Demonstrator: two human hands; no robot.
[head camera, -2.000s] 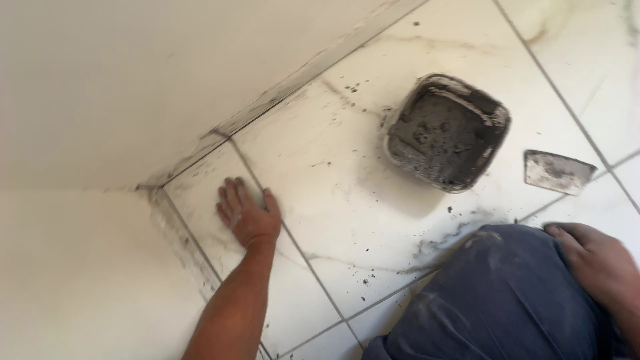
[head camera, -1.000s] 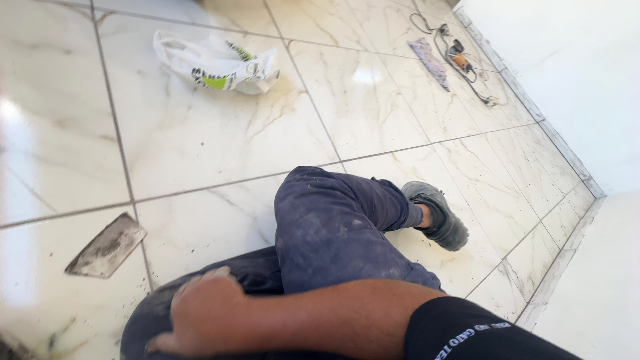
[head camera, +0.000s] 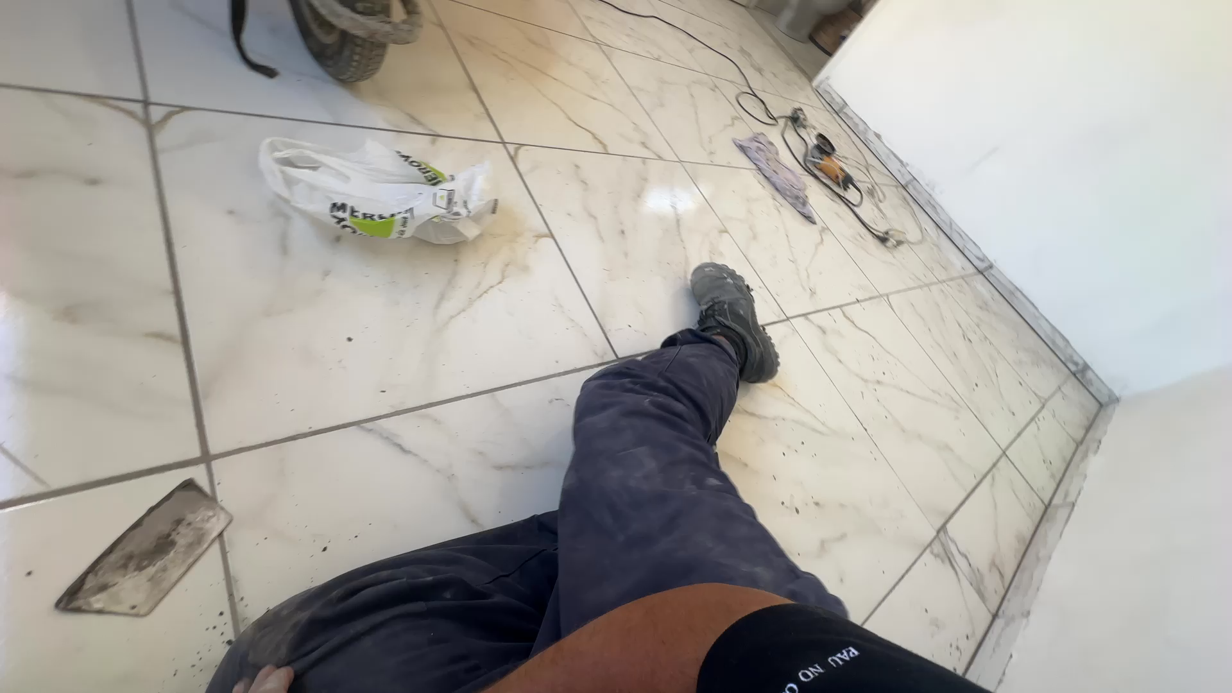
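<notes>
Only the fingertips of my right hand (head camera: 265, 681) show, at the bottom edge, resting on the dark, dusty trousers (head camera: 385, 606) at the bent knee. My right forearm (head camera: 635, 630) comes in from a black sleeve and crosses my lap; the rest of that hand is cut off by the frame. Out of view is my left hand. Beyond the knee, at the lower left, a flat trapezoid spreader or scraper blade (head camera: 144, 553) smeared with grey material lies on the marbled floor tiles (head camera: 404, 337), across a dark joint. One leg stretches forward, its grey work shoe (head camera: 731, 318) on the floor.
A white plastic bag (head camera: 375, 197) lies ahead. Behind it stands a rubber-tyred wheel (head camera: 351, 38). To the right are a patterned cloth (head camera: 775, 173) and an orange-black corded device (head camera: 830, 164) with tangled cable. A white wall (head camera: 1039, 173) with a grey skirting strip borders the floor.
The view has swung away from the corner with the grout bucket. The outstretched leg has extended farther forward since one second ago. My right hand has dropped mostly out of the frame.
</notes>
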